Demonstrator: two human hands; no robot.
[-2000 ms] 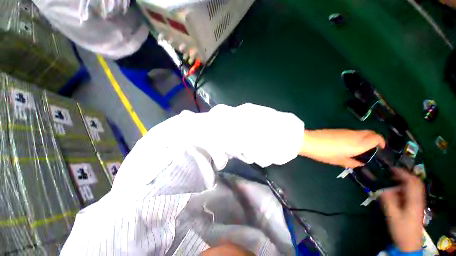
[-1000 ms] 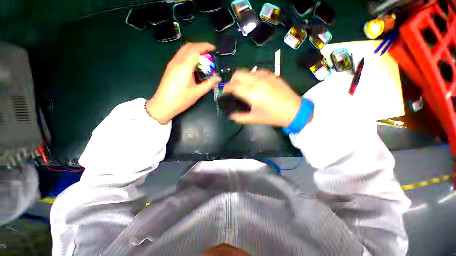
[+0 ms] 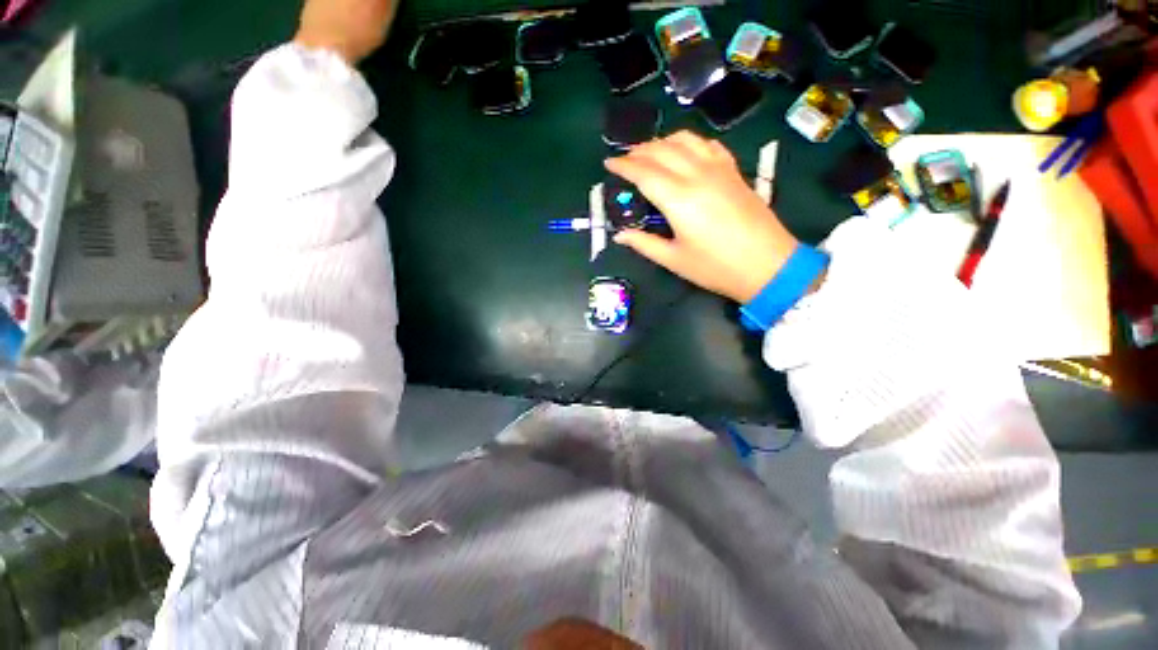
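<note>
My right hand (image 3: pixel 705 210), with a blue wrist strap (image 3: pixel 785 287), is over a dark smartwatch (image 3: pixel 626 207) with a small blue light, its thumb and fingers around it. A smartwatch with a lit multicolour screen (image 3: pixel 608 305) lies on the green mat (image 3: pixel 483 273) below it. Pale tape strips (image 3: pixel 598 222) and a small connector with blue ends (image 3: pixel 568 225) are left of the dark watch. My left hand (image 3: pixel 346 26) is at the top edge, partly cut off; whether it holds anything is not visible.
Dark watches (image 3: pixel 631 61) and opened housings (image 3: pixel 819 112) lie in a loose group at the far side. At right are a cream paper (image 3: pixel 1060 298) with a red and black pen (image 3: pixel 985 235), a yellow round bottle (image 3: pixel 1041 104) and a red tray (image 3: pixel 1134 152). A grey vented box (image 3: pixel 127 216) stands left.
My left hand has moved from the middle to the upper left, away from the lit watch, which now lies on the mat. My right hand is now over the dark watch beside the tape.
</note>
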